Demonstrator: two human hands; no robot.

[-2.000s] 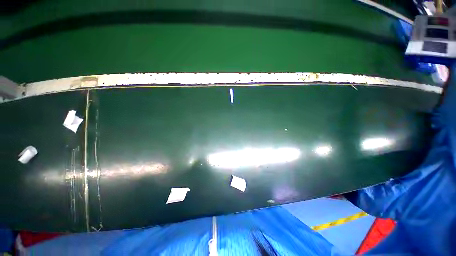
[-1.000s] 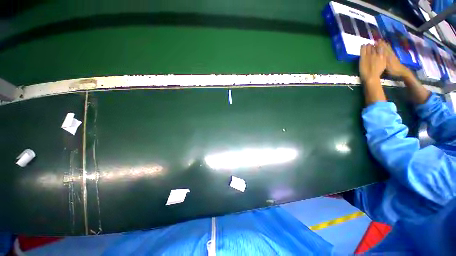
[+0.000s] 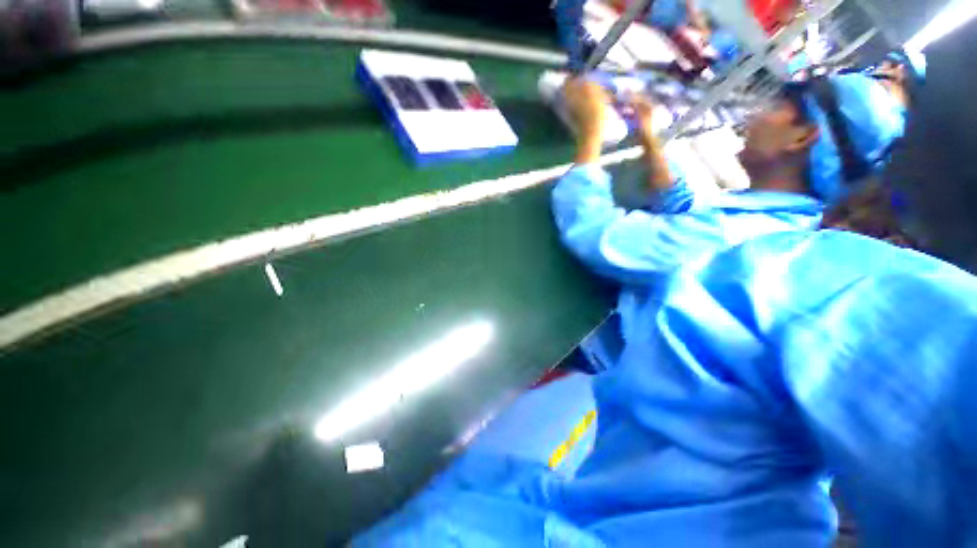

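Neither of my hands is in view. A tablet retail box (image 3: 459, 125) lies on the green belt beyond the rail, white face up, with three dark device pictures and blue sides. No hand touches it. On the dark green bench (image 3: 354, 332) in front of me lie a small white paper scrap (image 3: 364, 457) and a short thin white item (image 3: 274, 279) near the rail. Another white scrap (image 3: 236, 543) is cut off by the bottom edge.
A neighbour in a blue smock and cap (image 3: 686, 257) stands at the right, both hands over blurred items by the belt. A worn whitish rail (image 3: 321, 227) edges the belt. Metal frame bars cross the upper right. Blurred trays (image 3: 311, 11) lie across the belt.
The view has swung right and up. The neighbour's hands are off the white-faced box, which now lies apart on the belt to their left. More of the neighbour shows.
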